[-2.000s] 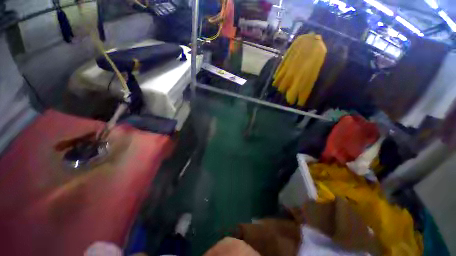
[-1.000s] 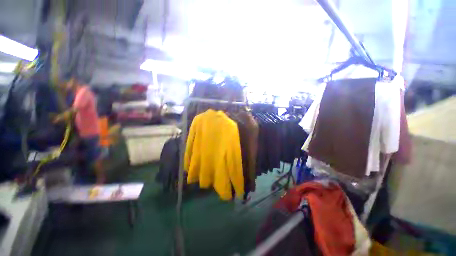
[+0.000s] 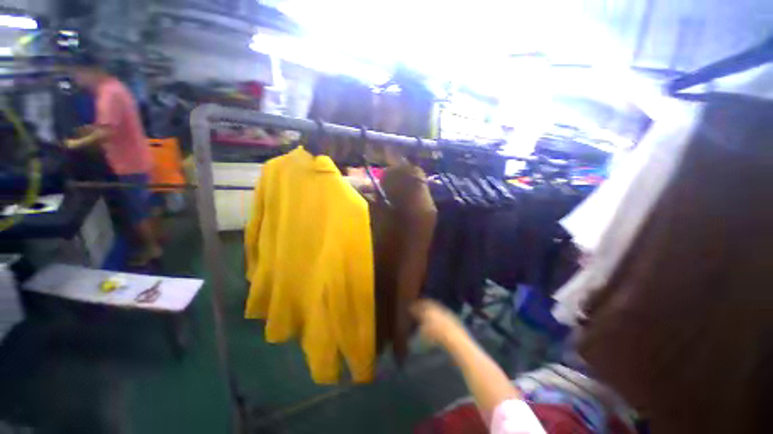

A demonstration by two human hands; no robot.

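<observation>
My right hand (image 3: 434,320) reaches in from the lower right, the forearm bare below a pale pink sleeve. It is blurred and overlaps the edge of a brown garment (image 3: 414,229) hanging on a metal garment rail (image 3: 205,212). I cannot tell whether the fingers touch or grip the cloth. A bright yellow garment (image 3: 318,254) hangs at the near end of the rail, left of the brown one. Dark garments (image 3: 483,246) hang further along on hangers. My left hand is out of view.
A large brown garment (image 3: 686,271) hangs close at the right, beside white cloth (image 3: 614,216). Red cloth (image 3: 555,420) lies at the bottom right. A white bench (image 3: 85,288) with small items stands at left. A person in a pink top (image 3: 123,131) stands behind it.
The view has swung from the red-covered table and bins up to the garment rail. The yellow garment now appears nearer, and my right hand has come in beside the brown garment.
</observation>
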